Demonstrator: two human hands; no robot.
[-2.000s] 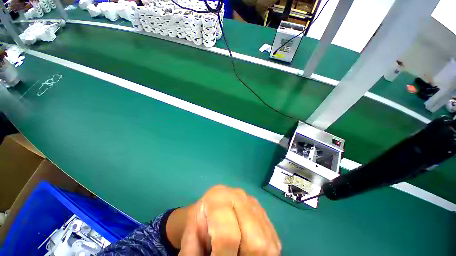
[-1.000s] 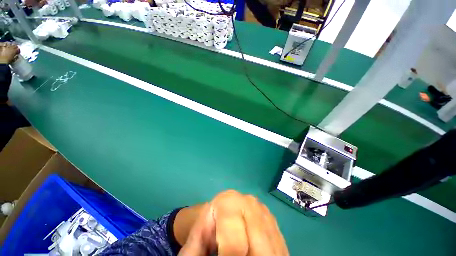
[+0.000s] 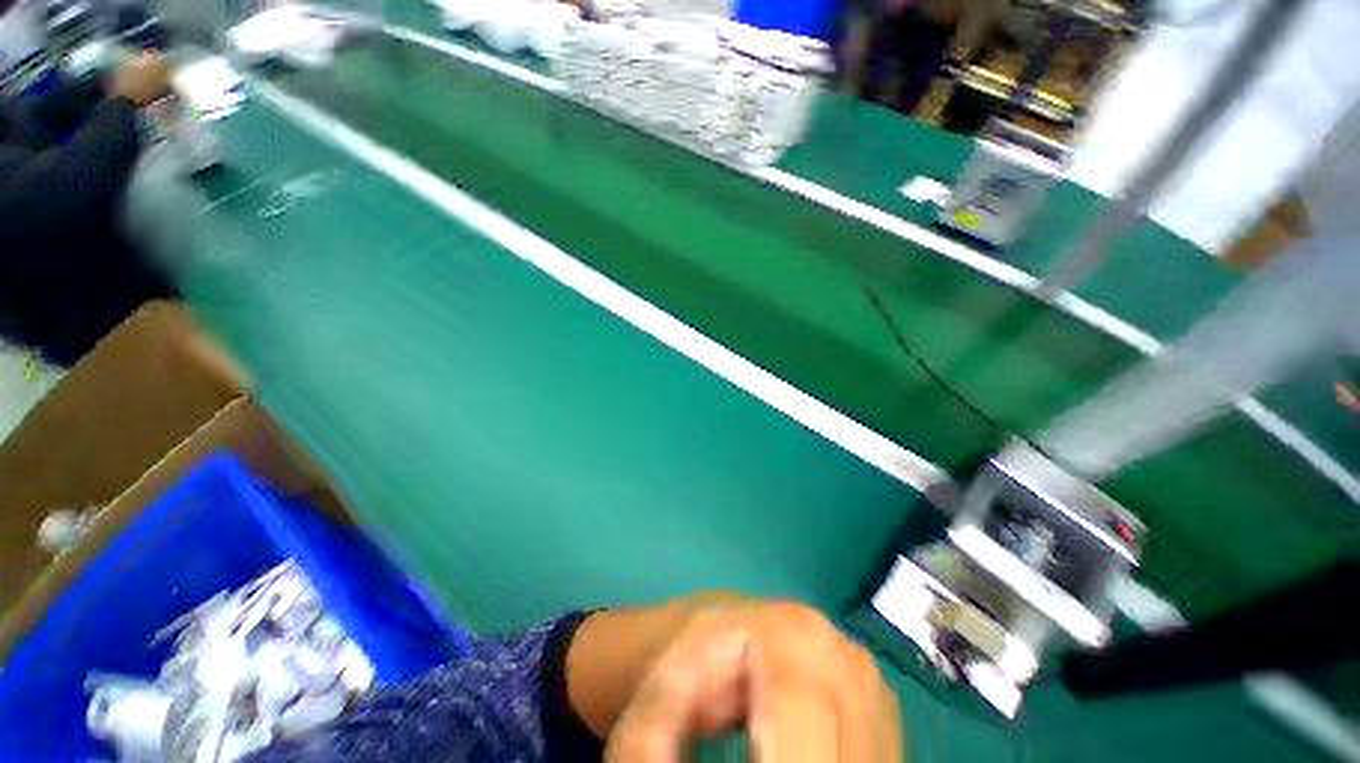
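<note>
My left hand (image 3: 761, 671) is at the bottom centre, cut off by the lower edge, with curled fingers and a gap beside the thumb. Its fingertips are out of the picture, so whether it holds anything cannot be told. My right hand is not in view. The screw feeder (image 3: 1044, 462), silver-grey with an open top tray, stands on the bench right of my hand. The black electric screwdriver (image 3: 1223, 644) reaches in from the right edge beside it. The frame is blurred.
A blue bin (image 3: 112, 559) of white plastic parts (image 3: 246, 663) is at lower left, beside an open cardboard box (image 3: 127, 395). A person in dark sleeves (image 3: 67, 201) is at upper left. White parts (image 3: 686, 82) are stacked across the conveyor belt (image 3: 716, 283).
The view has swung left, so the bench, bins and feeder appear further right. More of the box and the other person shows. My left hand shows a gap beside its thumb.
</note>
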